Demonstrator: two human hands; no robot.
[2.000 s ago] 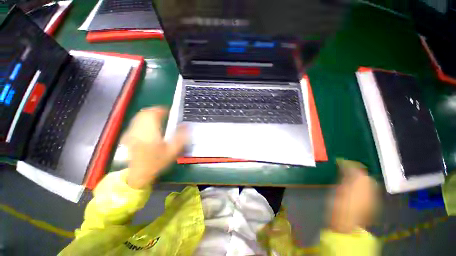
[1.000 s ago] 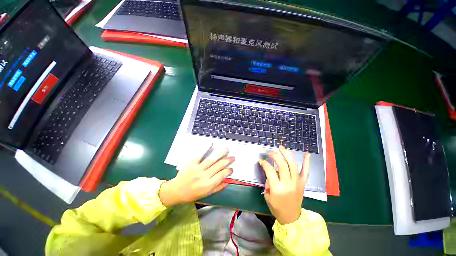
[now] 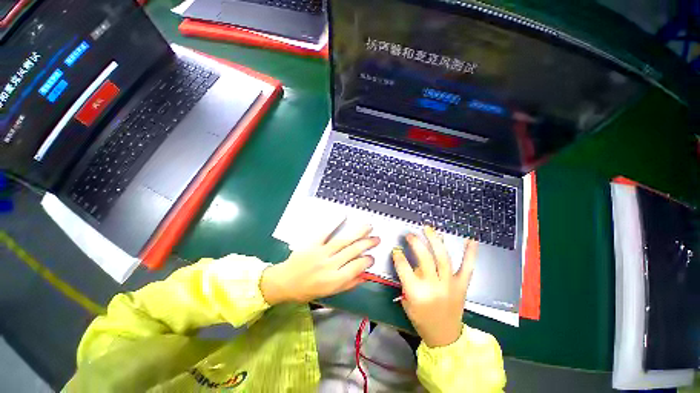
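An open silver-grey laptop (image 3: 491, 280) lies in front of me on a white sheet and a red pad (image 3: 531, 253). Its screen (image 3: 476, 77) shows the dark test page with blue buttons and a red button. My left hand (image 3: 318, 269) rests flat on the left of the palm rest, fingers apart, holding nothing. My right hand (image 3: 434, 288) lies over the touchpad area with fingers spread and fingertips below the keyboard (image 3: 414, 192). A thin red headset cable (image 3: 359, 353) hangs in my lap; its ends are hidden.
A second open laptop (image 3: 176, 146) with the same page stands at the left on a red pad. Another laptop (image 3: 269, 17) is at the back left. A closed dark laptop (image 3: 671, 284) lies on white sheeting at the right. The green bench edge (image 3: 553, 361) runs before me.
From two seconds ago, both hands have come onto the palm rest and stopped there. Since one second ago they have barely moved; the view has shifted. The red cable has come into view.
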